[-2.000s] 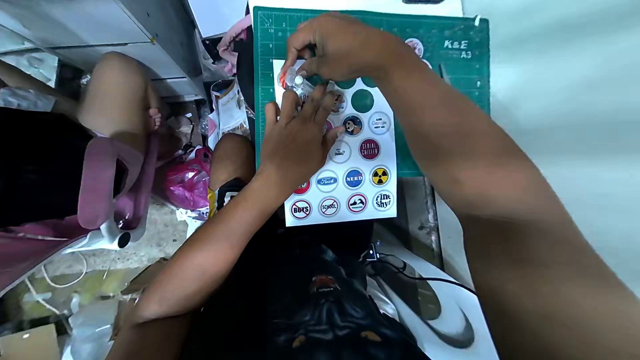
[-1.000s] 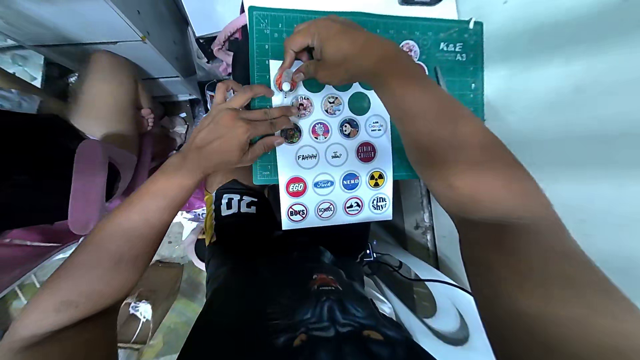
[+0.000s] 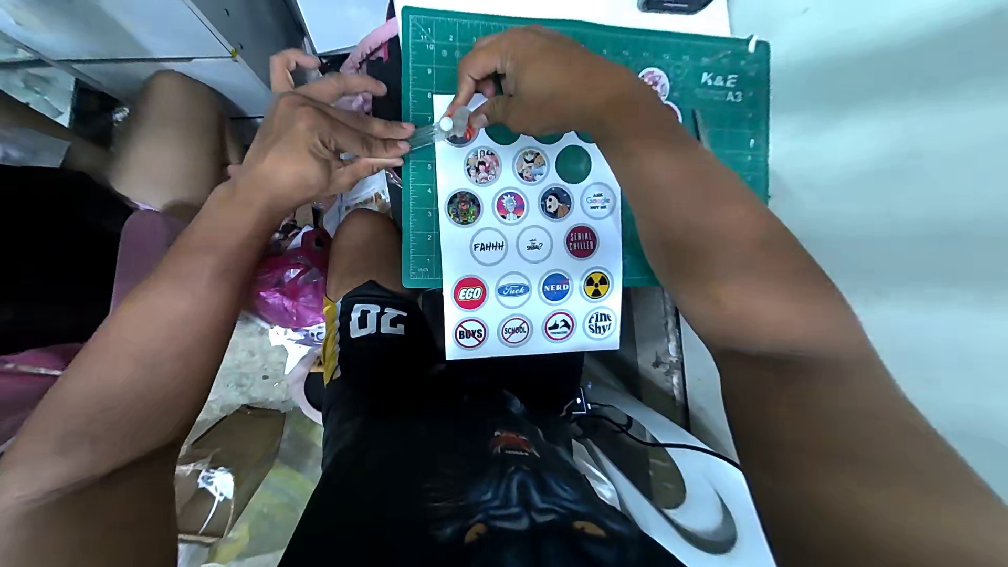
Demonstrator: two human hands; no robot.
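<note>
A white sheet of round printed stickers lies on the green cutting mat and overhangs its near edge. Several round holes near its top show green mat. My right hand is over the sheet's top, its thumb and forefinger pinching a small clear circle cutter with a white knob. The fingertips of my left hand grip the cutter's clear arm from the left. The cutter stands over a round sticker at the sheet's upper left, which it partly hides.
Cut round stickers lie on the mat beyond my right wrist, near a thin dark tool. Another person's bare leg is at the left, near a pink plastic bag. A black cable runs at the lower right.
My left hand has moved left off the printed stickers, which it partly covered two seconds ago, and now grips the cutter's arm. My right hand stays at the cutter.
</note>
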